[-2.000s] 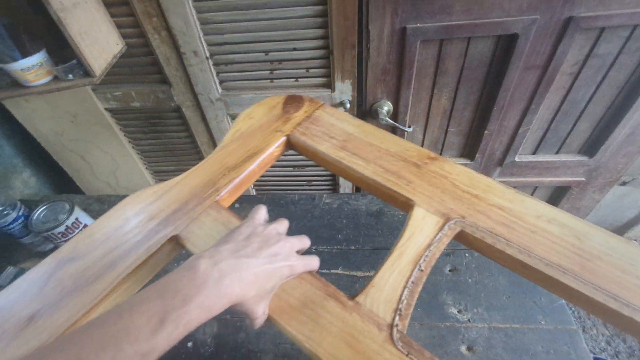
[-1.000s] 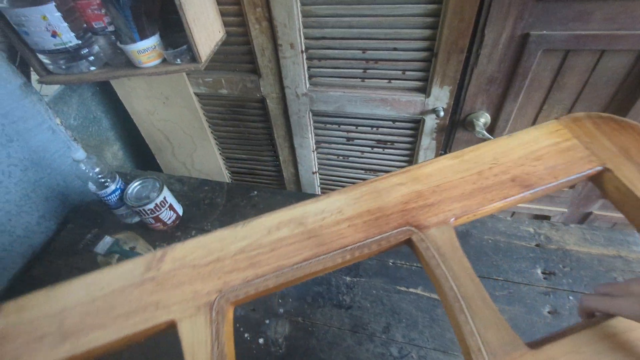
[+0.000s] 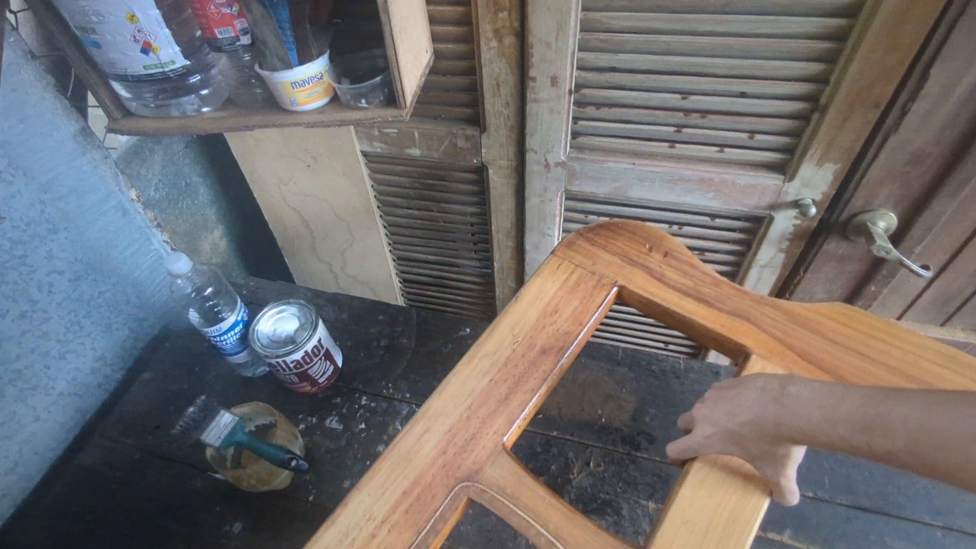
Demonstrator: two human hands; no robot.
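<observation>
My right hand (image 3: 743,431) reaches in from the right edge in the head view. Its fingers and thumb hold a light wooden rail (image 3: 720,503) of a varnished wooden furniture frame (image 3: 473,374). The frame runs from the lower middle to a rounded corner at the upper middle, then to the right edge. A curved brace (image 3: 534,488) with a groove along its edge joins the side rail below my hand. The lower end of the frame is cut off by the view. My left hand is not in view.
Left on the dark plank table (image 3: 381,343) are a clear thinner bottle (image 3: 221,320), a sealer can (image 3: 296,347) and a paintbrush (image 3: 244,441) across a cut plastic container (image 3: 259,473). A shelf box (image 3: 252,122) holds bottles and tubs. Louvered doors (image 3: 686,99) stand behind.
My left hand, on a rail two seconds ago, is out of view; my right hand now holds a rail. The wooden frame has turned. The view has swung left.
</observation>
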